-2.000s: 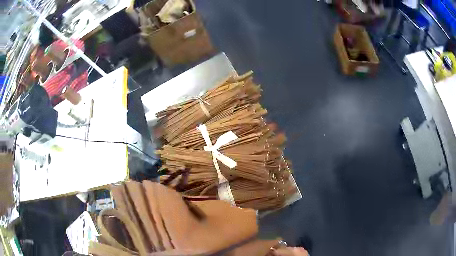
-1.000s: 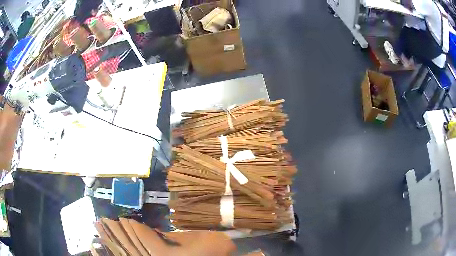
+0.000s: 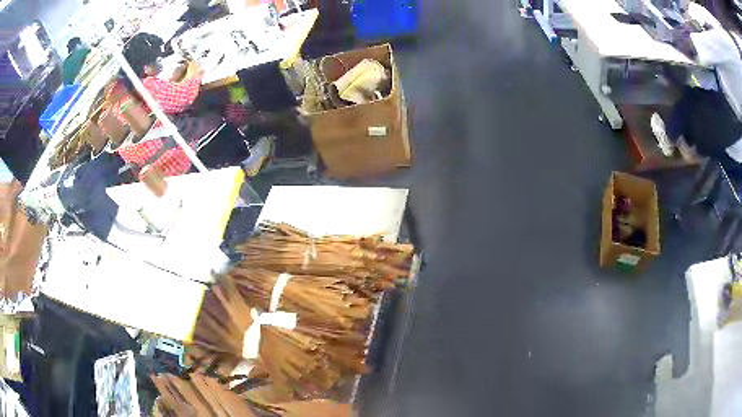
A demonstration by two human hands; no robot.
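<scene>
Tied bundles of brown pieces (image 3: 305,313) lie fanned out on a pale metal side table (image 3: 333,208), with a white tie (image 3: 264,323) knotted round one. A thinner tie is round the bundle at the back. Loose brown panels (image 3: 203,397) show at the bottom edge, in front of the bundles; whether anything holds them cannot be seen. Neither of my hands is in view.
A sewing machine (image 3: 85,195) stands on a white, yellow-edged table (image 3: 122,281) at left. A cardboard box (image 3: 358,134) stands behind the side table, and a smaller box (image 3: 629,220) on the floor at right. Seated people are at back left and upper right.
The view has swung, showing more of the far workshop. The loose brown panels have dropped lower in the picture. The hand glimpsed at the bottom edge two seconds ago is out of view.
</scene>
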